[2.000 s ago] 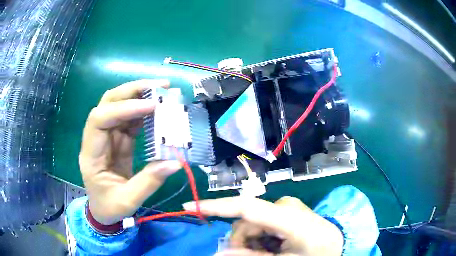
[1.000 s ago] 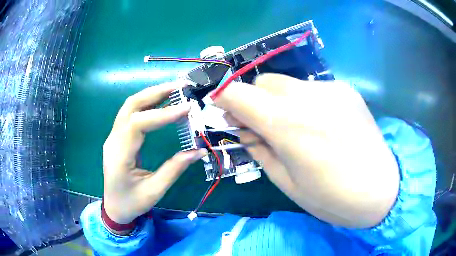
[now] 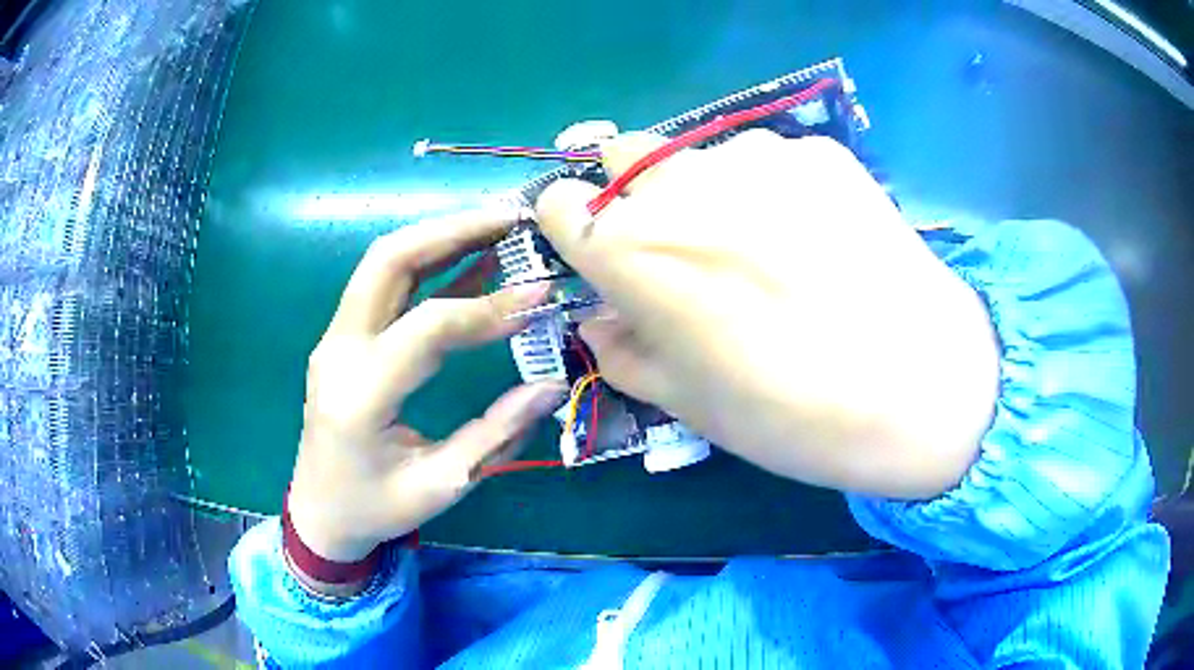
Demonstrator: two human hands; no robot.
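Observation:
The open optical engine housing [image 3: 753, 111] lies on the green surface, largely covered by my right hand. The finned heat-sink module [image 3: 534, 353] sits at the housing's left end. My left hand [image 3: 406, 373] holds it with fingers at the upper side and thumb at the lower side. My right hand [image 3: 786, 301] reaches over the housing, its fingertips at the module's inner side; what they touch is partly hidden. A thick red wire [image 3: 701, 127] runs over my right hand's fingers. Thin red and yellow wires [image 3: 585, 382] show inside the housing beside the module.
Stacked clear trays [image 3: 98, 301] stand along the left edge. The harness with a white plug [image 3: 491, 151] sticks out left over the green mat [image 3: 380, 79]. A white round piece [image 3: 676, 449] shows under the housing's near side. A dark cable lies at the lower left.
The heat-sink module has gone from beside the housing to its left end and now shows its fins. My right hand has moved from the leads to over the housing. The red wire has shifted left.

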